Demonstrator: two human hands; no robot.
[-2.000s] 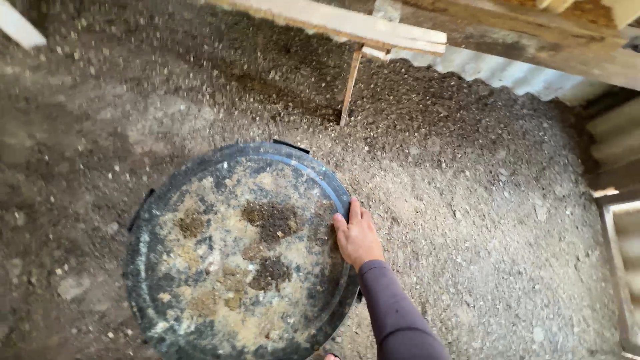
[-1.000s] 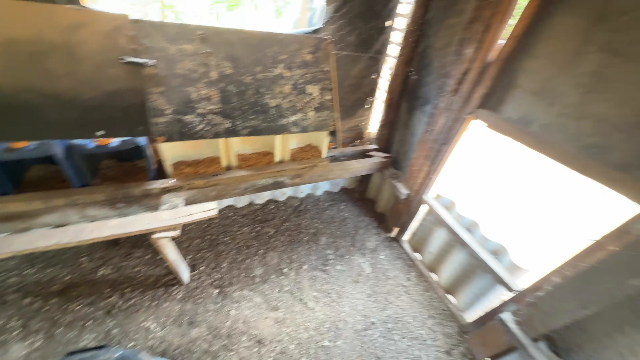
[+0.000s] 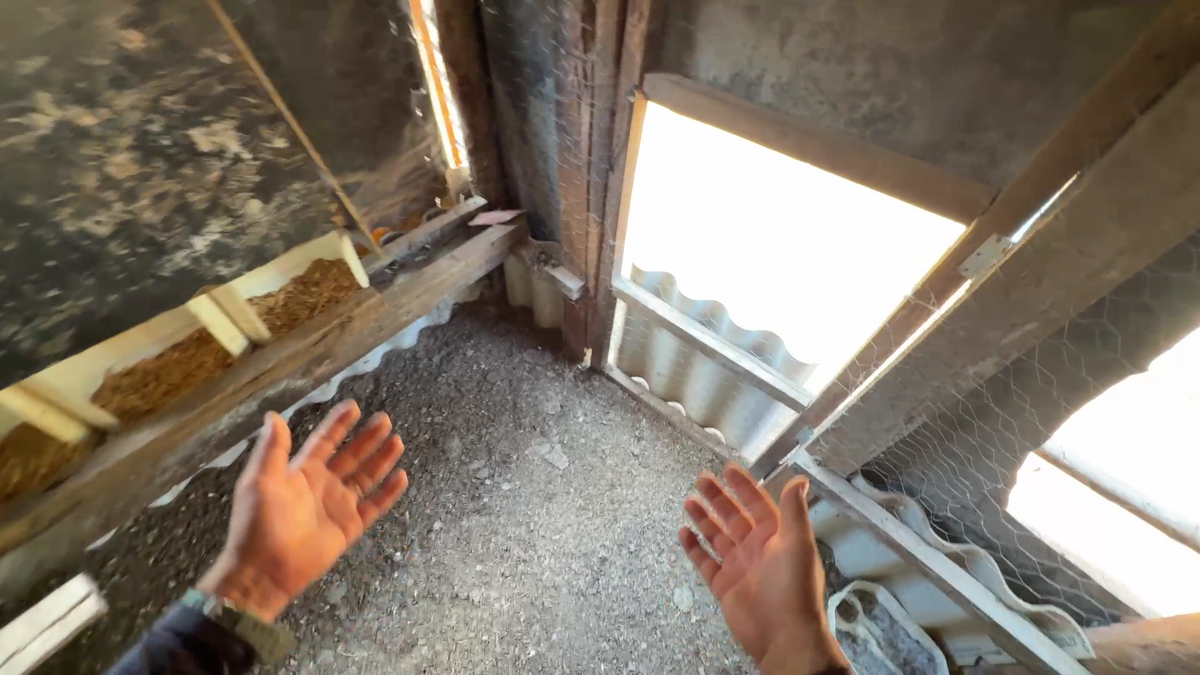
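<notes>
Both hands are raised over the loose, gritty floor (image 3: 525,487) with their palms turned up. My left hand (image 3: 314,511) is empty, its fingers apart, and a band circles the wrist below a dark sleeve. To its left run wooden nest boxes (image 3: 225,323) filled with brown shavings. My right hand (image 3: 755,562) also holds nothing and has its fingers spread. Just right of it, a pale plastic container (image 3: 886,628) lies low beside corrugated sheet, partly hidden by the hand.
A timber beam (image 3: 375,323) fronts the boxes. Ahead is a wood-framed door (image 3: 712,342) with corrugated sheet at its bottom. Wire mesh (image 3: 1012,450) covers the right side. A pale board end (image 3: 52,623) juts in at lower left.
The right hand was on a round, dirt-covered lid or tub two seconds ago; it is now off it and empty. The view has swung up toward the door, and both hands have come into sight.
</notes>
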